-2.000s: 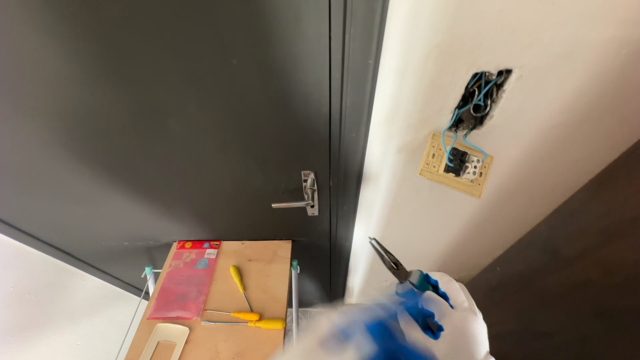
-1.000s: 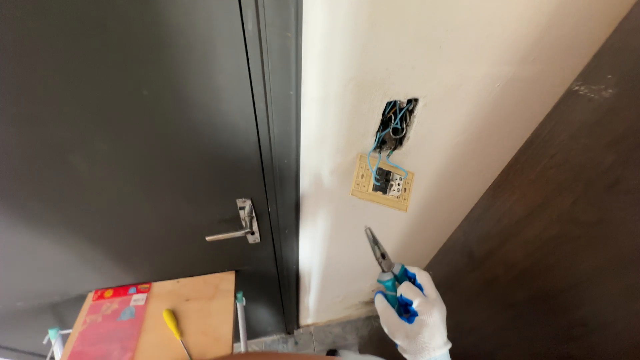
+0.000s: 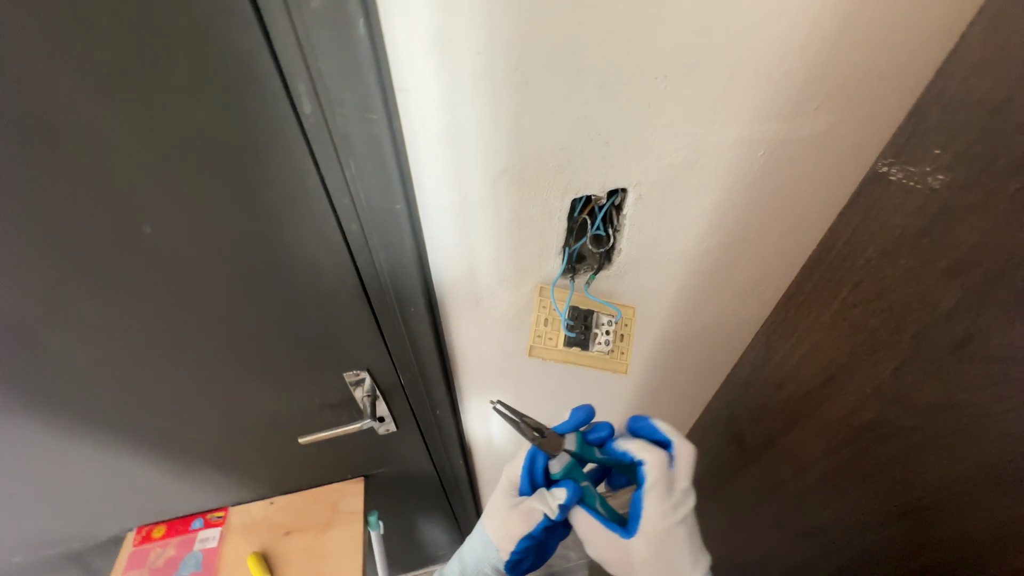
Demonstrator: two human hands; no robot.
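A pair of long-nose pliers [image 3: 548, 440] with teal handles points up and left, its jaws slightly apart. My right hand [image 3: 648, 496], in a white glove with blue coating, is closed around the handles. My left hand [image 3: 540, 504], gloved alike, touches the pliers near the pivot and handles; how firmly it grips them cannot be told. Above both hands, a beige switch plate [image 3: 544, 352] hangs back side out against the wall. Blue wires [image 3: 556, 276] run from its black and white modules into the open wall box [image 3: 592, 232], where more wires are bunched.
A dark door with a metal lever handle [image 3: 352, 428] is at left. Below it stands a small wooden-topped table [image 3: 312, 520] with a red packet [image 3: 180, 544] and a yellow-handled tool [image 3: 258, 564]. A dark brown panel [image 3: 864, 360] fills the right side.
My left hand has come into view and now touches the pliers, which my right hand held alone one second ago. The view has shifted, showing less of the table.
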